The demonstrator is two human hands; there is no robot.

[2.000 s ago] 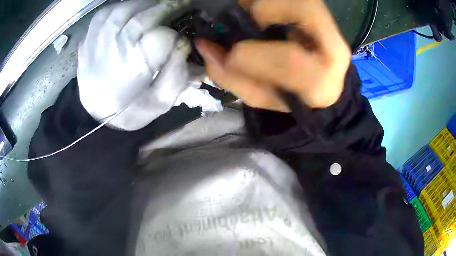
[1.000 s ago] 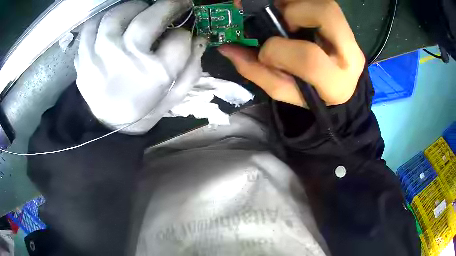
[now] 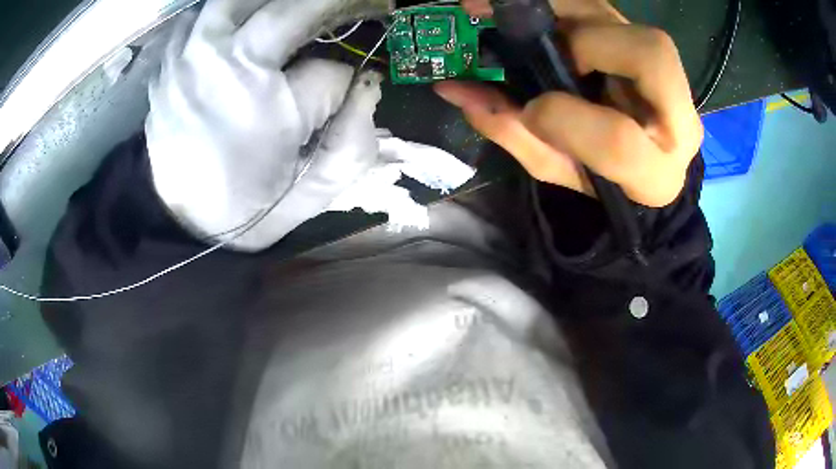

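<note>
A small green circuit board point(image 3: 438, 44) is at the top centre, solder side showing. My bare right hand point(image 3: 596, 110) holds its right end between thumb and finger and also grips the black handle of a soldering iron point(image 3: 548, 57). The iron's tip is not visible. My gloved left hand point(image 3: 266, 124) is left of the board and holds thin solder wire point(image 3: 158, 280), which runs from the left edge across the glove up to the board's left edge. White and yellow lead wires point(image 3: 341, 40) show between the glove and the board. A ragged white scrap point(image 3: 403, 183) lies under the glove.
A bright lamp tube point(image 3: 69, 59) curves across the upper left of the dark green bench point(image 3: 768, 57). A black cord point(image 3: 724, 64) hangs right of my right hand. A blue bin point(image 3: 733, 137) and yellow and blue crates point(image 3: 786, 353) stand at the right.
The board and my right hand have moved right. A gap now shows between the glove's fingertips and the board. Two seconds ago the board was mostly hidden by my blurred right hand.
</note>
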